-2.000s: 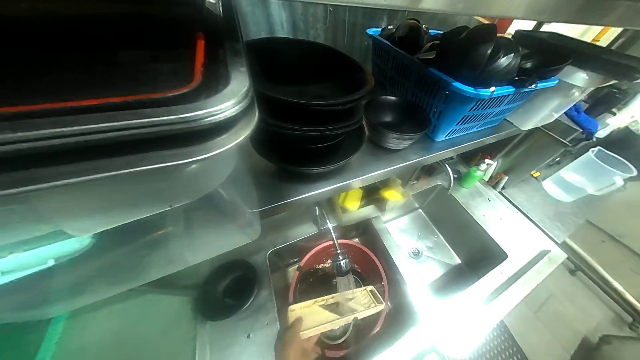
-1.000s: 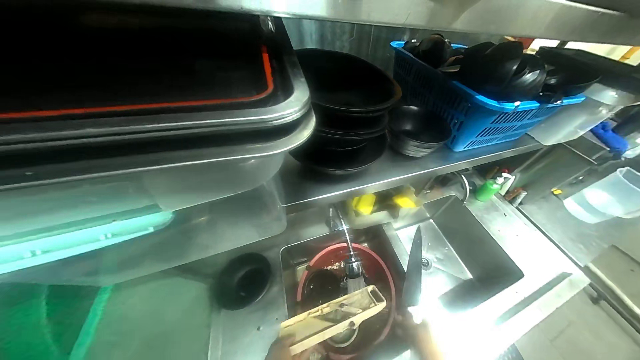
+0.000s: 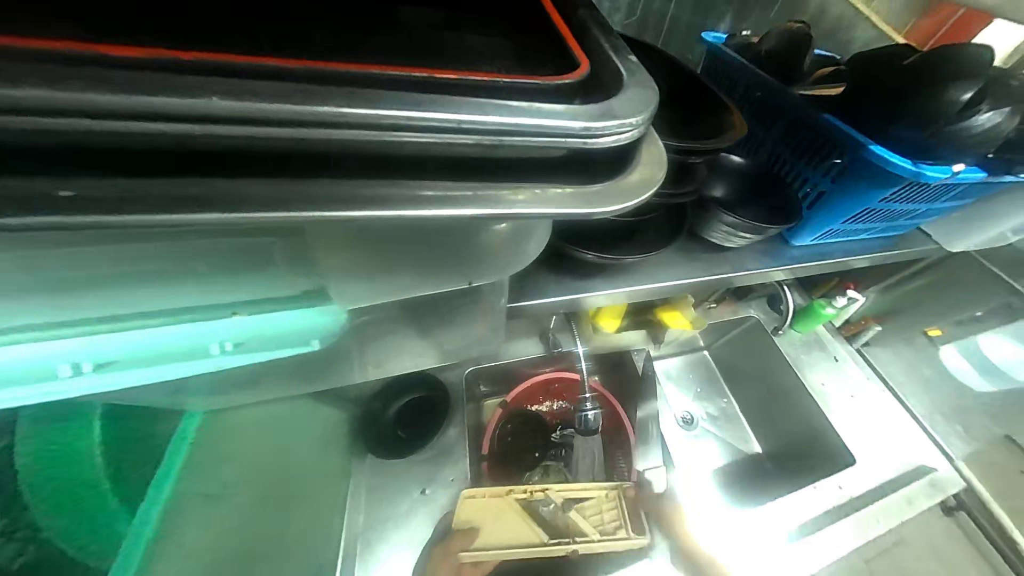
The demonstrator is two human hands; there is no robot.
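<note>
My left hand (image 3: 456, 550) grips the left end of a cream mandoline slicer (image 3: 552, 520), which lies level across the near side of a red basin (image 3: 494, 424). Beside the slicer's right end is my right hand (image 3: 672, 520), washed out by glare. A pale, narrow strip rises above that hand; whether it is a knife blade or the sink divider I cannot tell. Water runs from the faucet's spray head (image 3: 588, 418) into the basin, where a dark round bowl (image 3: 522, 442) and other pieces sit. The basin stands in the left sink.
A black bowl (image 3: 406, 416) sits left of the sink. To the right is a second steel sink (image 3: 752, 400). Stacked trays (image 3: 336, 196) jut out at upper left. The shelf holds black bowls (image 3: 744, 200) and a blue basket (image 3: 872, 192). A green bottle (image 3: 814, 314) stands behind.
The slicer has turned from a slant to nearly level and moved toward the basin's near edge. My right hand, holding a knife one second ago, came into view and is now at the slicer's right end.
</note>
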